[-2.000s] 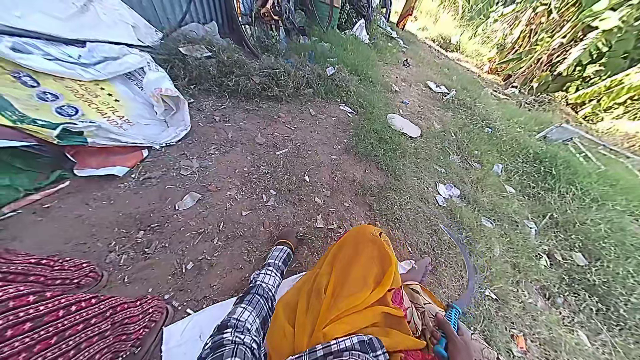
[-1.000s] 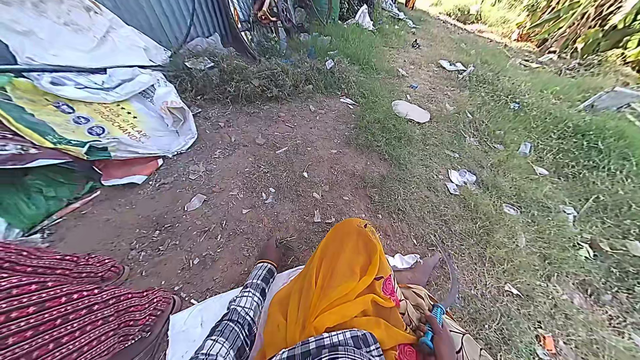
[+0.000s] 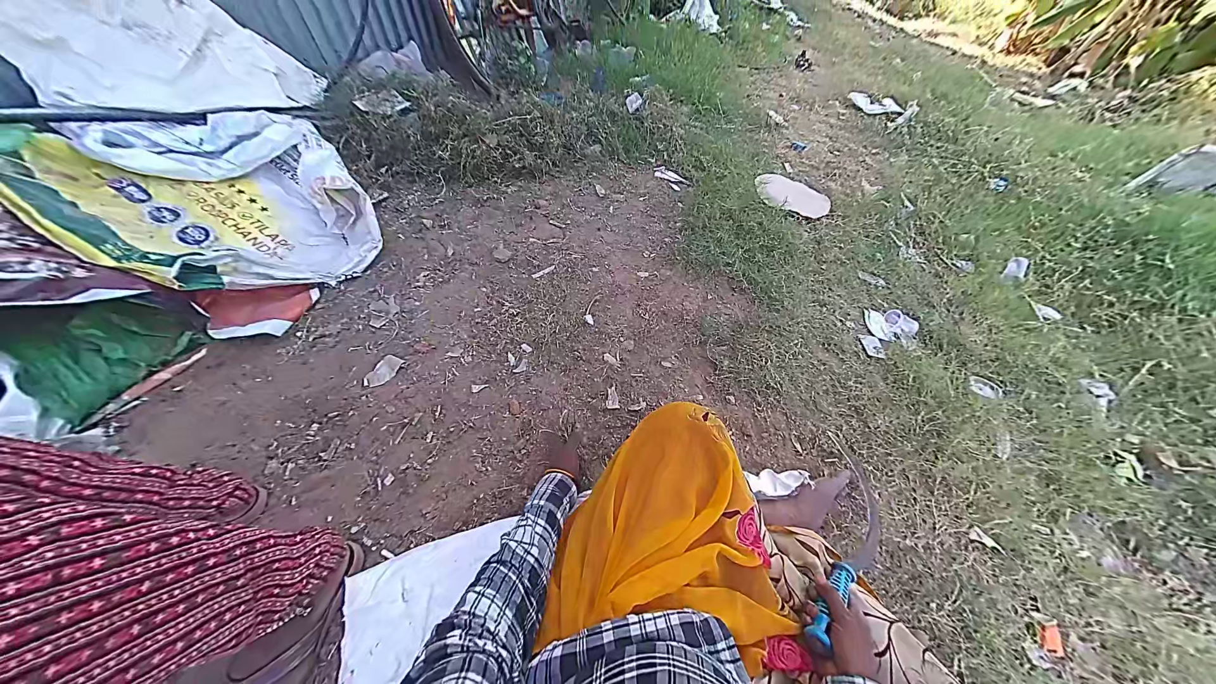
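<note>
My right hand [image 3: 841,632] is closed around the blue handle of a sickle [image 3: 866,532] at the lower right; its curved metal blade points up and away over the grass beside my bare foot [image 3: 807,502]. My left arm, in a checked sleeve, reaches down to the bare soil, where my left hand [image 3: 559,454] is low at the ground beside my knee; its fingers are dark and unclear against the dirt. An orange cloth [image 3: 655,522] with red flower trim covers my raised knee. Under me lies a white sheet [image 3: 408,598].
At the lower left is another person's red patterned clothing [image 3: 142,560] and shoe. Printed plastic sacks [image 3: 218,218] are heaped at the upper left, before a corrugated metal wall [image 3: 304,33]. A flat pale piece [image 3: 793,195] and scattered litter lie on the grass.
My left hand shows less clearly now, lower against the soil than one second ago. The sickle stays in my right hand, with its blade still upward.
</note>
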